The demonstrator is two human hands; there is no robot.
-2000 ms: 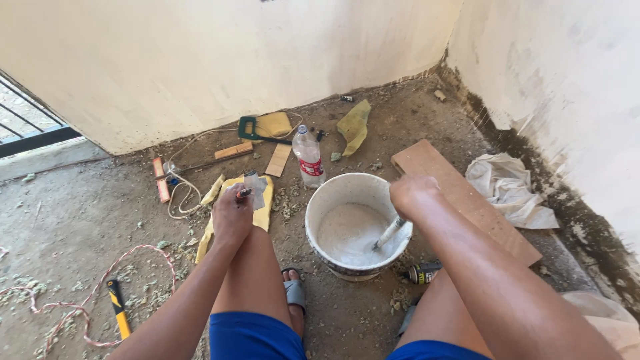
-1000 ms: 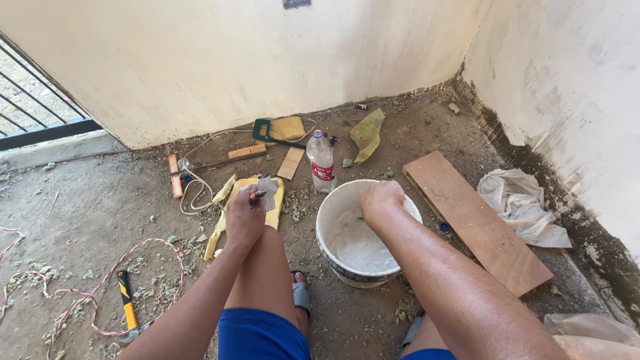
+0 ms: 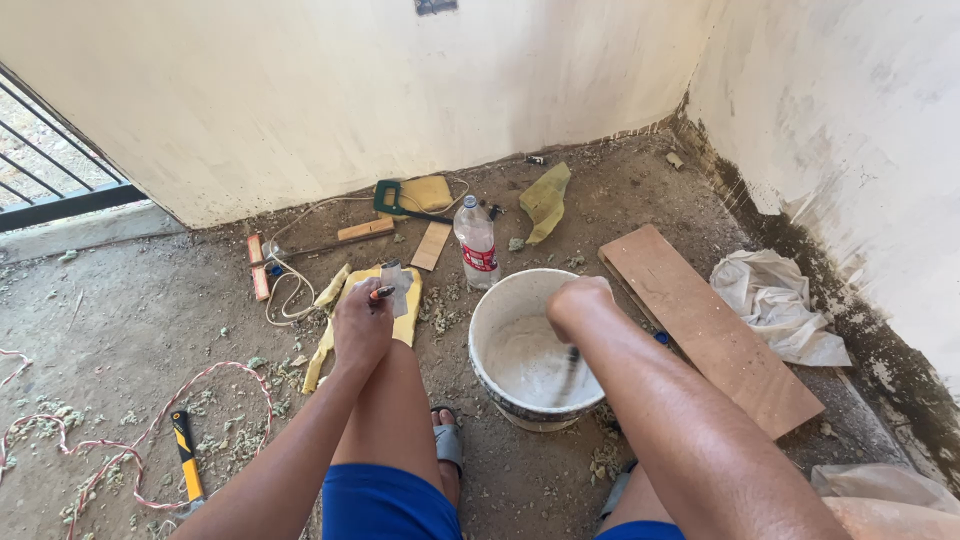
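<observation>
My right hand (image 3: 581, 304) is closed over the right rim of a white plastic bucket (image 3: 480, 352), gripping a stirring tool (image 3: 571, 367) whose blurred dark shaft reaches down into the whitish mix (image 3: 532, 360). Resting near my left knee, my left hand (image 3: 364, 315) holds a putty knife (image 3: 397, 289) with an orange and black handle end and a smeared blade. Beneath the blade lies a yellow foam piece (image 3: 409, 315). A clear plastic bottle (image 3: 478, 244) with a red label stands just behind the bucket.
A wooden board (image 3: 712, 330) and crumpled plastic sheeting (image 3: 776, 307) lie at right. Behind are a green-handled hacksaw (image 3: 388, 199), wood offcuts (image 3: 432, 246) and a cord (image 3: 289, 289). A yellow-handled hammer (image 3: 187, 457) and a twisted rope (image 3: 139, 450) lie at left. Walls stand behind and at right.
The stirring tool has shifted within the bucket, and my right hand has stayed over its right side. My left hand still holds the putty knife. The view has tilted up slightly since the oldest frame.
</observation>
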